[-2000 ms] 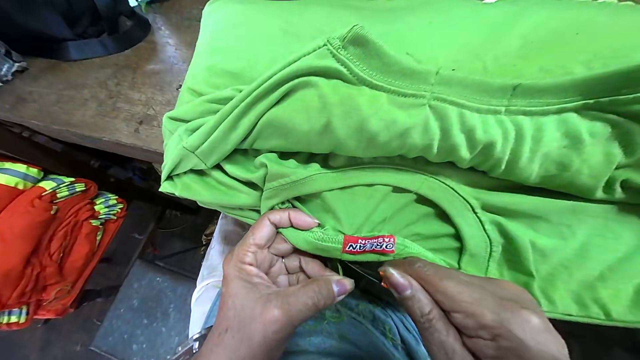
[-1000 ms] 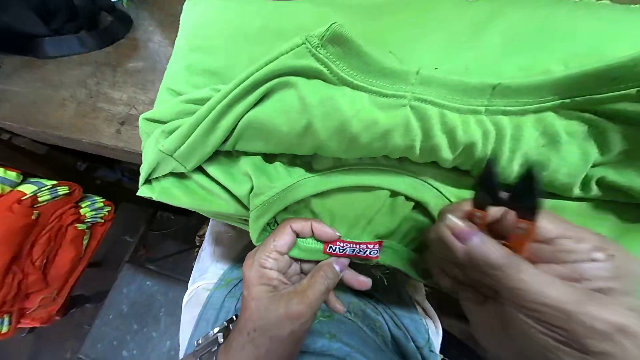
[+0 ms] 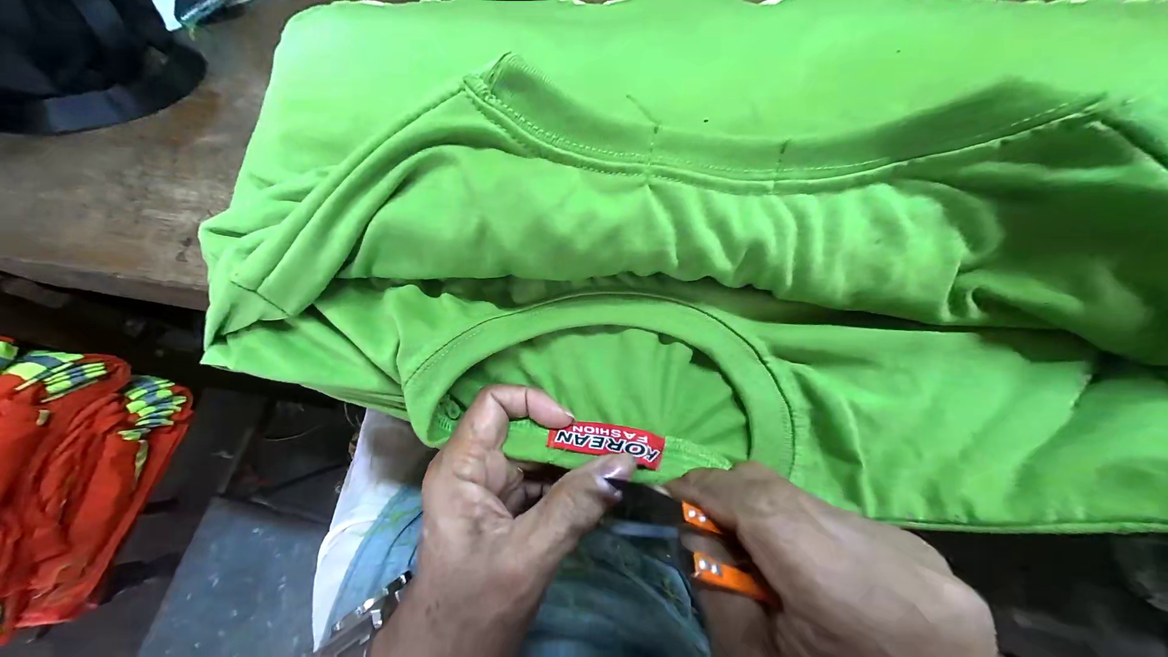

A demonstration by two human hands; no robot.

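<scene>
A bright green knit shirt [image 3: 876,429] lies over the table's near edge, its round neckband toward me. A red woven label [image 3: 607,443] bearing writing is sewn inside the neckband. My left hand [image 3: 511,511] pinches the band at the label's left end, its thumb tip just below the label. My right hand [image 3: 821,557] holds thread snips with orange handles [image 3: 721,552]. Their dark blades lie under the band, close to my left thumb; whether thread lies between them cannot be seen. Fingers of my right hand touch the band right of the label.
More green shirts [image 3: 776,46] are stacked behind. A black fabric item [image 3: 82,64] rests on the wooden table [image 3: 119,214] at the upper left. Orange garments with reflective yellow strips [image 3: 73,493] hang or lie at the lower left, beside a grey surface [image 3: 237,575].
The snips, raised to the right of the label a second ago, are now at the neckband's lower edge by my left thumb. My left hand still holds the band.
</scene>
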